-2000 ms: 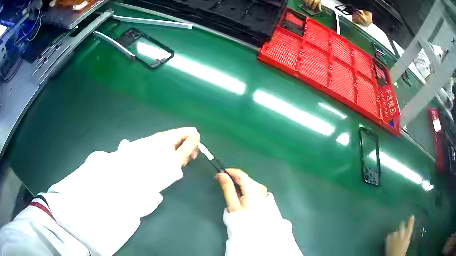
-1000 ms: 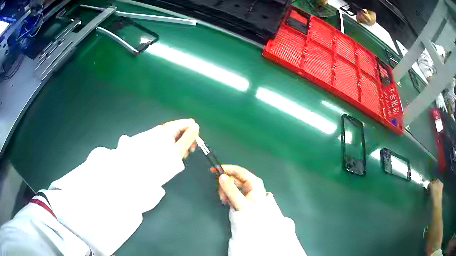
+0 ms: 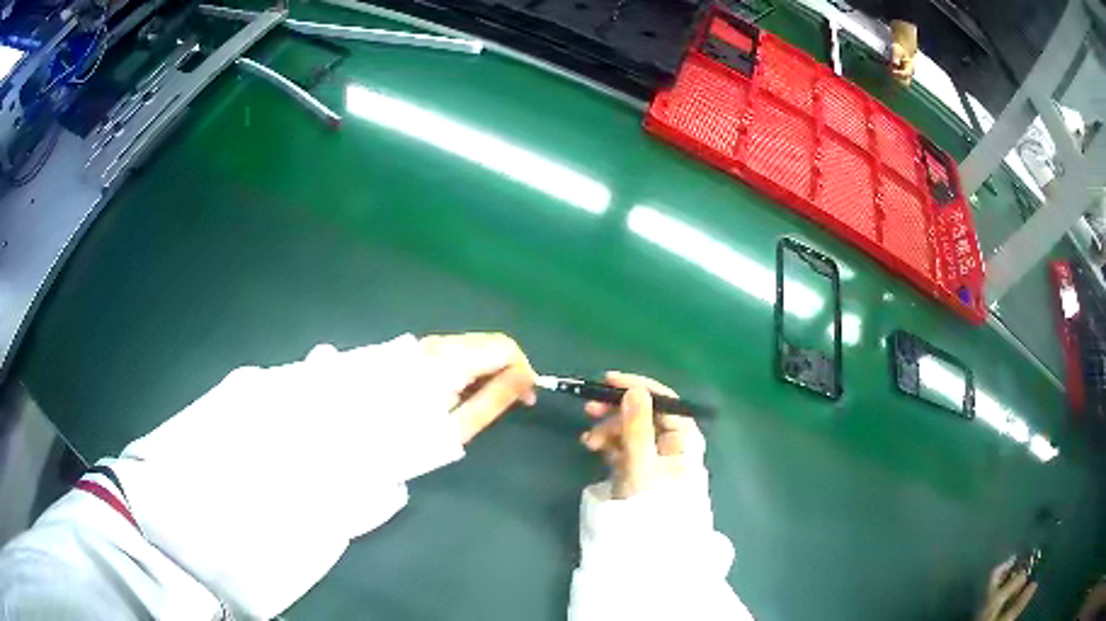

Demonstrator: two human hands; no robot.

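Observation:
My right hand [image 3: 639, 427] holds black tweezers [image 3: 597, 391] lying roughly level, with their back end sticking out to the right. Their pale tip points left and meets the fingertips of my left hand [image 3: 491, 379]. The left fingers are pinched together at the tip; whether a small part is between them is too small to tell. Both hands are above the green belt [image 3: 400, 267]. One phone middle frame [image 3: 809, 318] lies on the belt right of my hands, and a second frame [image 3: 933, 375] lies further right.
A red tray [image 3: 825, 158] lies at the upper right beside black trays [image 3: 582, 30]. Pale guide rails [image 3: 382, 36] lie at the upper left by a metal machine fixture [image 3: 158, 103]. Another person's hand [image 3: 1005, 594] is at the lower right.
The frames on the belt have shifted left; the one at the upper left has mostly passed behind the rails. The tweezers have turned from steep to nearly level, and my right hand has moved right.

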